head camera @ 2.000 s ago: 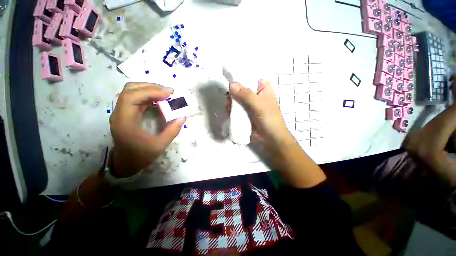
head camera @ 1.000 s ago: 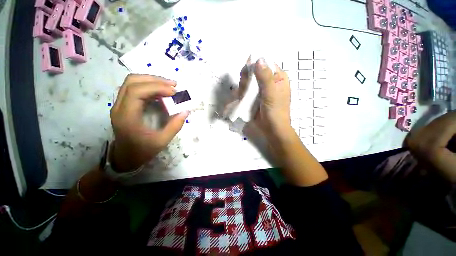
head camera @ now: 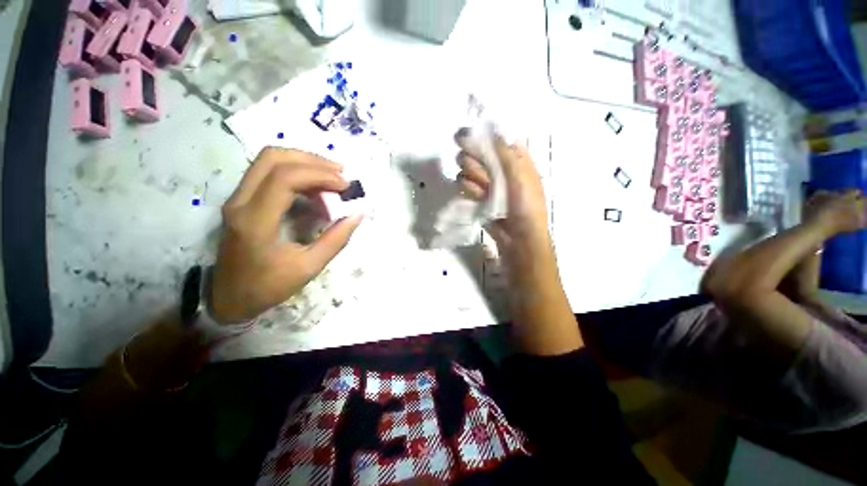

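Note:
My left hand (head camera: pixel 276 237) holds a small pink camera body (head camera: pixel 337 206) between thumb and fingers, its dark screen (head camera: pixel 353 191) facing up; the fingers hide part of the body. My right hand (head camera: pixel 509 185) holds a crumpled white cloth (head camera: pixel 489 190) to the right of the camera body, apart from it. The cloth hangs over the fingers and down below them. I cannot tell whether the right fingers also hold a window.
Pink cameras lie at the far left (head camera: pixel 139 91) and in rows at the right (head camera: pixel 681 133). Blue bits and a black-edged frame (head camera: pixel 326 113) lie on white paper (head camera: pixel 249 123). Three dark-edged windows (head camera: pixel 622 177) lie right of centre. Another person's arm (head camera: pixel 761 261) is at the right.
The cloth now hangs more loosely and spread out from my right hand. My left hand still holds the camera body. The view has turned right, showing blue bins and more of the other person.

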